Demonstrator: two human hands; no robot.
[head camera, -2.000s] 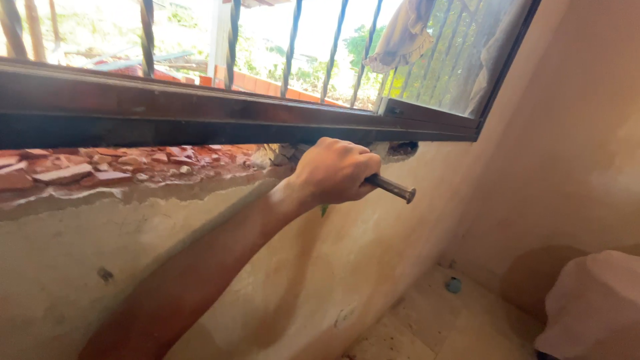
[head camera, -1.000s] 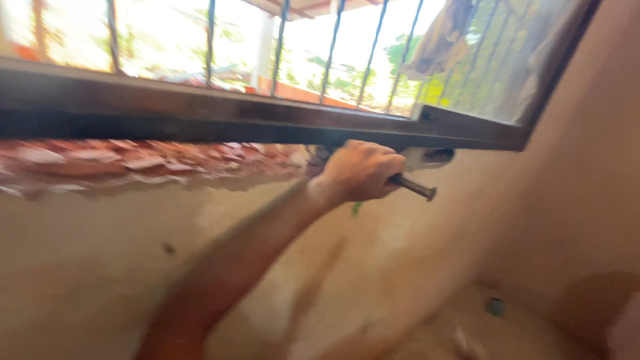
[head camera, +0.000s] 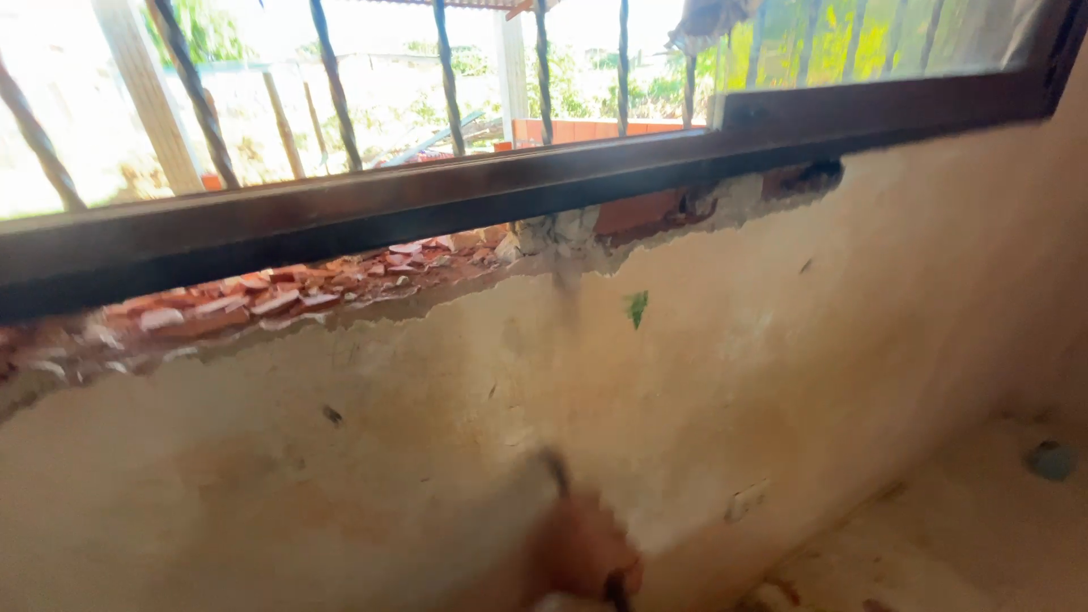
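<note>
My left hand (head camera: 586, 544), blurred at the bottom middle, is closed around a dark metal rod, likely a chisel (head camera: 555, 467). One end of it points up toward the plastered wall (head camera: 510, 374), and the other end sticks out below my fingers. Above the hand, a ragged broken gap runs beneath the dark window frame (head camera: 425, 191). Red brick rubble (head camera: 280, 293) lies in the left part of this gap. Farther right, a piece of red brick (head camera: 637, 212) and grey mortar (head camera: 561, 234) are exposed. My right hand is out of view.
Twisted metal bars (head camera: 449, 81) stand beyond the frame, with a cloth (head camera: 710, 21) hanging near the glass pane. A dark hole (head camera: 820, 176) opens under the frame at right. A small bluish round object (head camera: 1051, 460) rests on the floor at far right.
My left hand, with the metal rod, has left the broken edge under the window frame and moved down in front of the wall. The exposed brick and mortar it covered now show.
</note>
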